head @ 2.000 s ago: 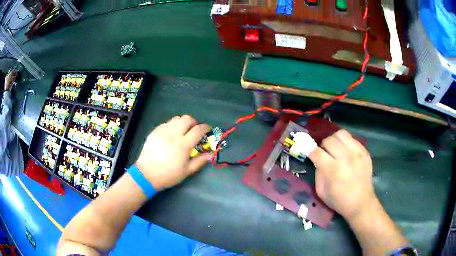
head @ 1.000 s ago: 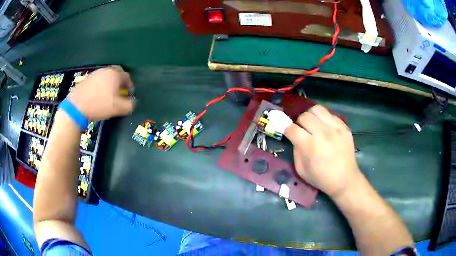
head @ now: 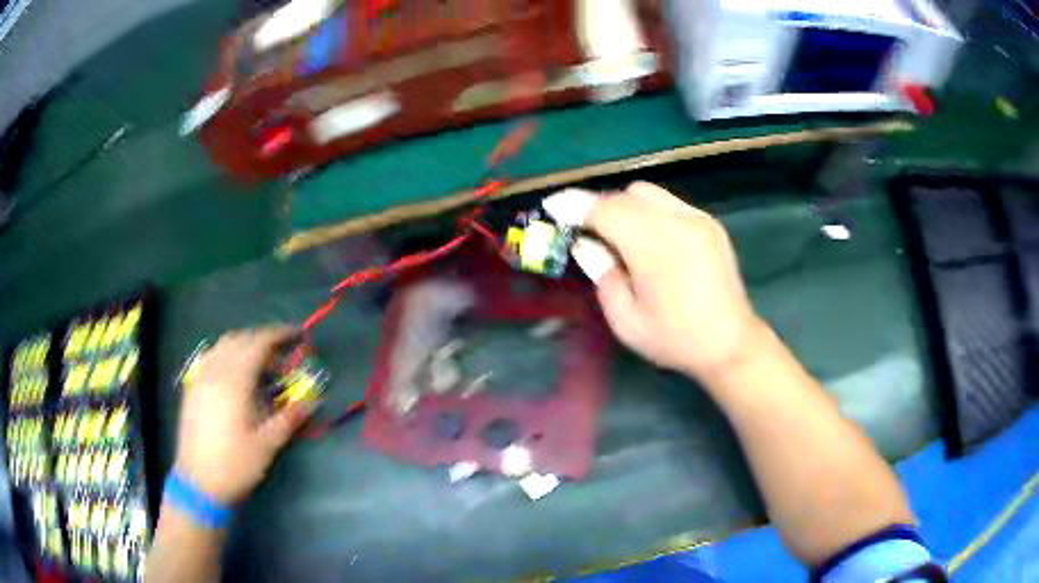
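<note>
My right hand (head: 667, 279), with white finger cots on thumb and fingertip, holds a small green and yellow circuit board (head: 536, 245) above the back edge of the dark-red test fixture (head: 496, 438). The fixture lies on the dark green mat, its rectangular opening uncovered, small silvery contacts at its left side. My left hand (head: 234, 404), with a blue wrist strap, is left of the fixture and grips a yellow-green board (head: 300, 385). A yellow spot shows at the back of this hand; it is too blurred to tell what it is. The picture is blurred.
A loaded black tray (head: 148, 376) is at the left, an empty divided tray (head: 968, 308) at the right. Behind, a wood-edged shelf (head: 433, 159) holds the reddish-brown control box (head: 427, 85) and a white instrument (head: 729, 68). A red-black twisted wire (head: 387, 268) runs to the fixture.
The view has swung right. My right hand has lifted a board off the fixture. My left hand has come back from the loaded tray to the boards beside the fixture and grips one.
</note>
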